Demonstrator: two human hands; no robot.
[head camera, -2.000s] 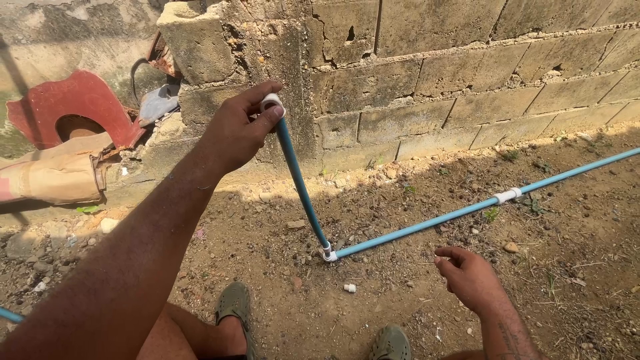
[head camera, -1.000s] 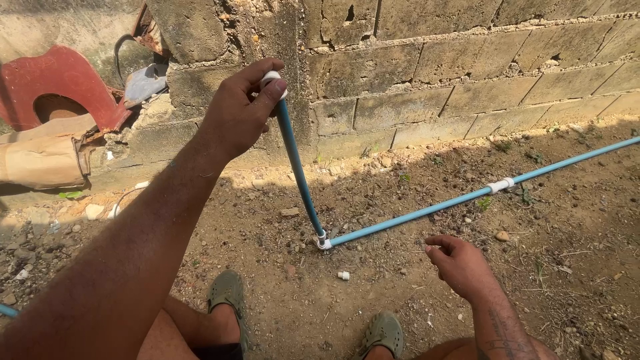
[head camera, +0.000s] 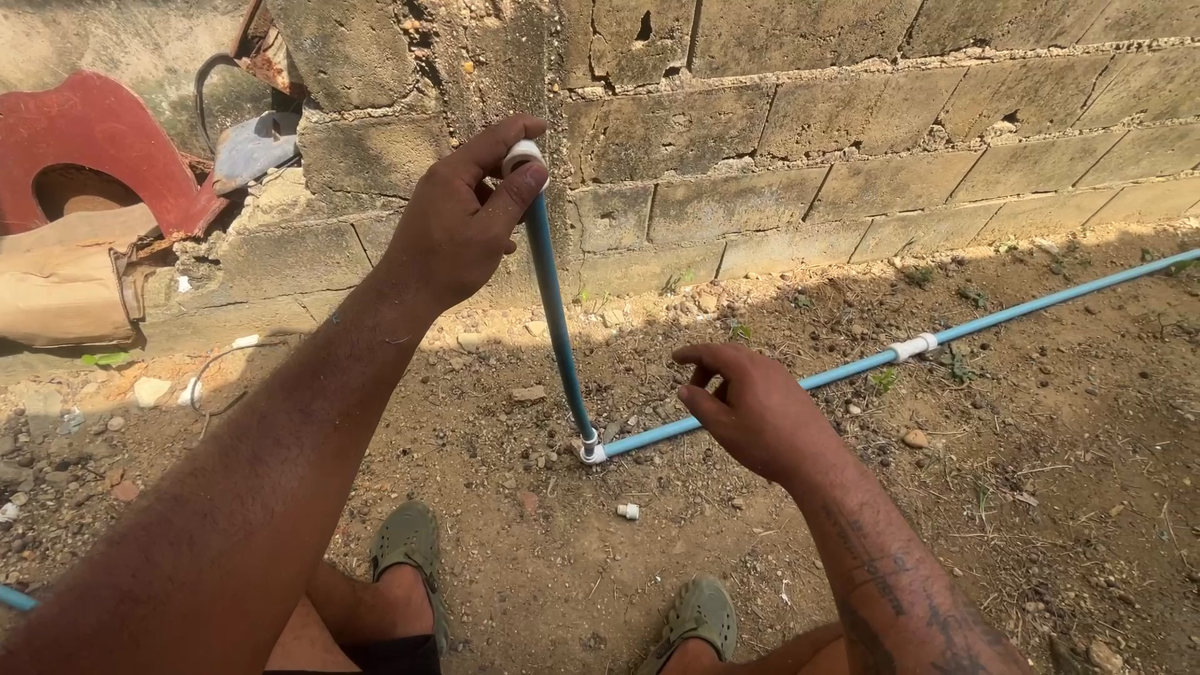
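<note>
My left hand [head camera: 469,211] grips a white plastic pipe fitting [head camera: 522,159] between thumb and fingers. The fitting caps the top of an upright, slightly bowed blue plastic pipe [head camera: 556,323]. At its foot a white elbow fitting [head camera: 592,450] joins it to a long blue pipe [head camera: 825,377] lying along the ground to the right. A white coupling [head camera: 912,347] sits partway along that pipe. My right hand [head camera: 750,408] hangs over the long pipe with fingers bent and apart, holding nothing. A small white fitting [head camera: 628,512] lies loose on the soil below the elbow.
A cracked concrete block wall [head camera: 797,131] stands behind the pipes. Red scrap [head camera: 112,141] and brown crumpled material [head camera: 66,291] lie at the left. My shoes [head camera: 410,544] rest on stony ground. Another blue pipe end [head camera: 17,598] shows at the lower left edge.
My right hand has moved up and left, from beside the long pipe to over it. My left hand keeps hold of the top fitting.
</note>
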